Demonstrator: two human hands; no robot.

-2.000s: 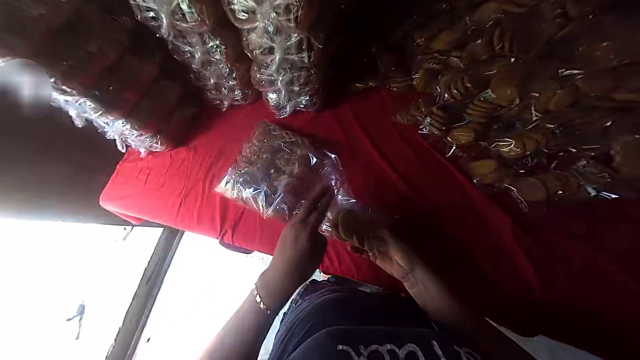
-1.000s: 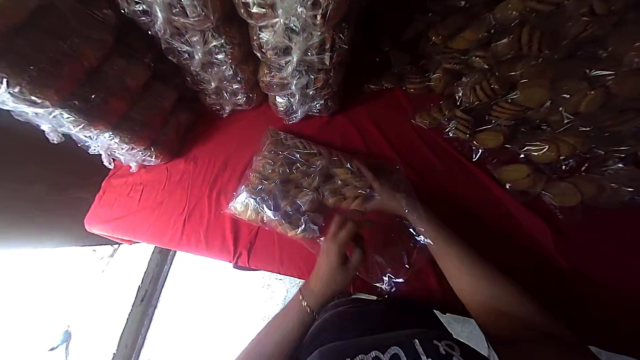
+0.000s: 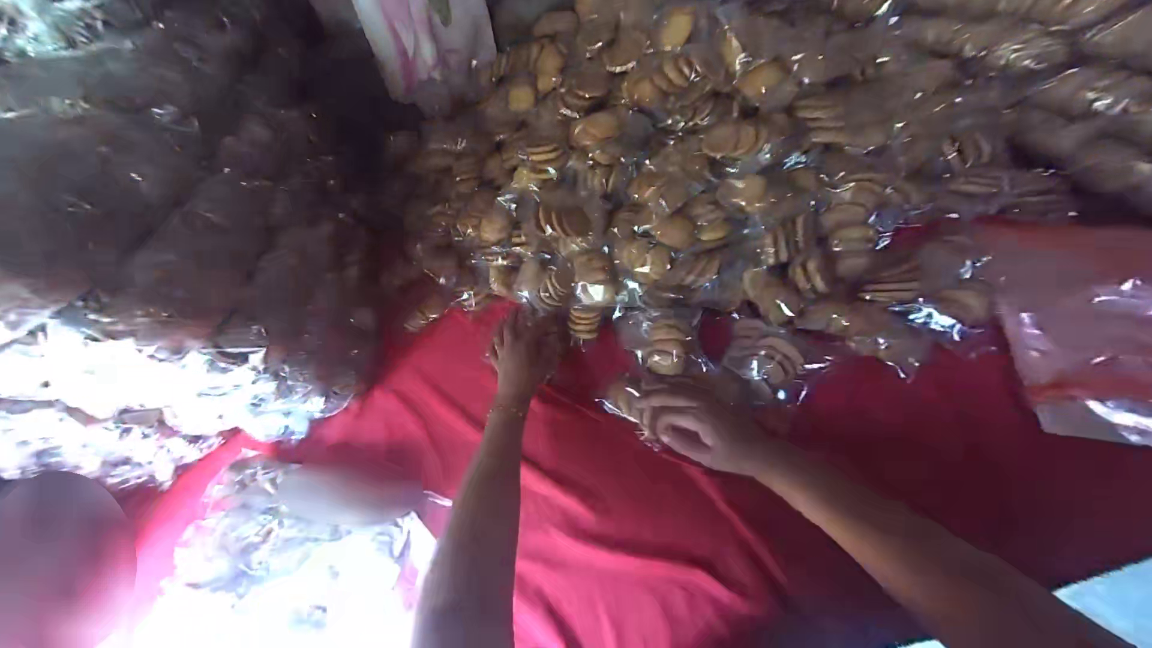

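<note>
A large heap of small clear plastic packets of round cookies (image 3: pixel 666 234) lies on the red cloth (image 3: pixel 621 531). My left hand (image 3: pixel 524 355) reaches to the heap's near edge, beside a packet with a stack of cookies (image 3: pixel 585 322); its fingertips are dim, and whether it grips a packet is unclear. My right hand (image 3: pixel 697 423) is at a packet (image 3: pixel 630 400) on the near side of the heap, with its fingers bent over it. Just beyond it lies another cookie packet (image 3: pixel 667 346).
Stacked clear bags (image 3: pixel 180 198) stand dark at the left. A shiny plastic bag (image 3: pixel 270 531) lies in glare at the lower left. Plastic packaging with a red-orange part (image 3: pixel 1080 306) is at the right. A pink and white patterned cloth or bag (image 3: pixel 430 40) hangs behind.
The view has swung far to the right. Both hands were at a large filled clear bag on the red cloth; now they are away from it, at the heap of small packets.
</note>
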